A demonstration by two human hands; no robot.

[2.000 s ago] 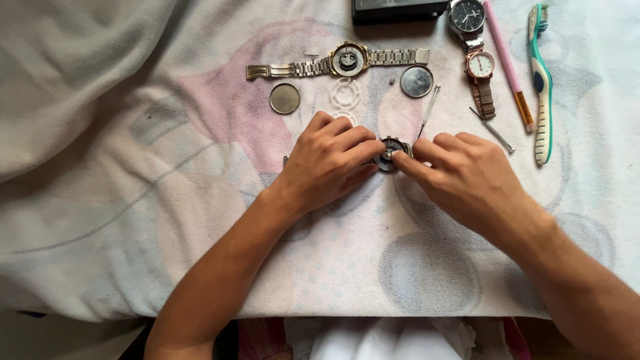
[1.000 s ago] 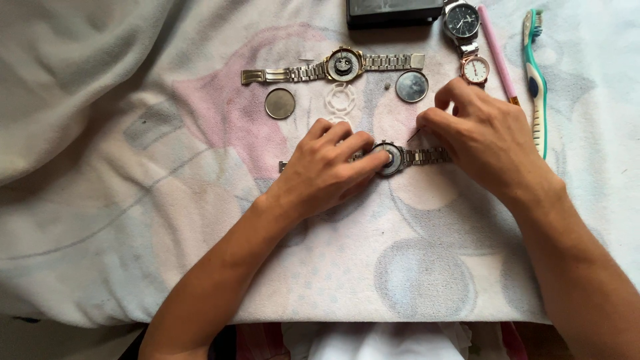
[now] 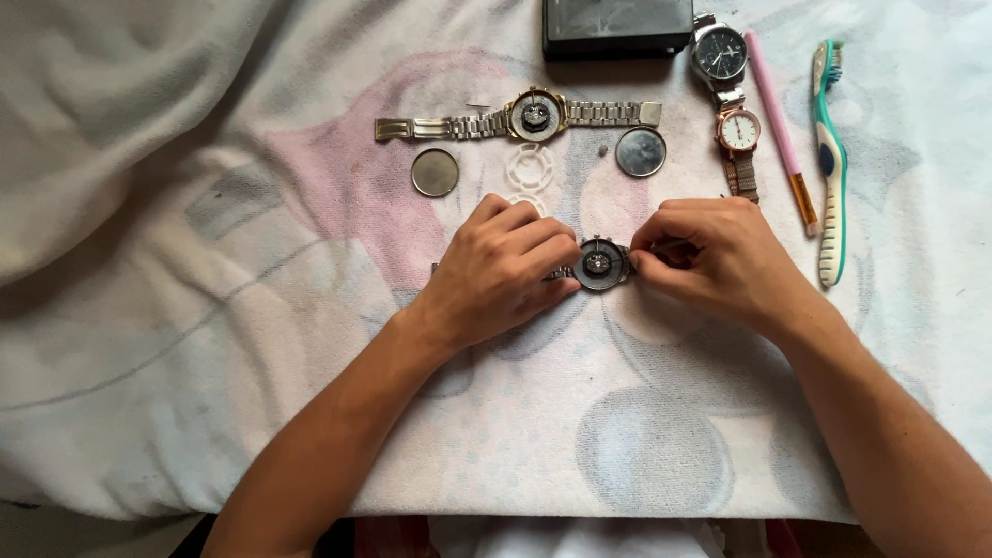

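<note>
A wristwatch with its back off (image 3: 599, 264) lies face down between my hands, its movement showing. My left hand (image 3: 508, 267) grips it at the left side of the case and covers much of the metal band. At the right edge of the case, my right hand (image 3: 694, 260) pinches a thin metal tool (image 3: 673, 245), whose tip is hidden by the fingers. Above lies a second opened watch (image 3: 535, 113) with a steel band. Two round case backs (image 3: 435, 172) (image 3: 641, 151) and a white plastic movement ring (image 3: 530, 167) rest below it; another ring (image 3: 528, 203) is partly behind my left hand.
A black box (image 3: 618, 27) stands at the top. Right of it lie a black-dial watch (image 3: 720, 54), a white-dial watch (image 3: 738, 130), a pink-handled brush (image 3: 775, 116) and a toothbrush (image 3: 831, 167). A patterned blanket (image 3: 496, 465) covers the surface, with folds at the left.
My right hand went from the open watch out to the right, where the thin tool lay, and is now back at the case with a tool. The left hand has stayed by the watch.
</note>
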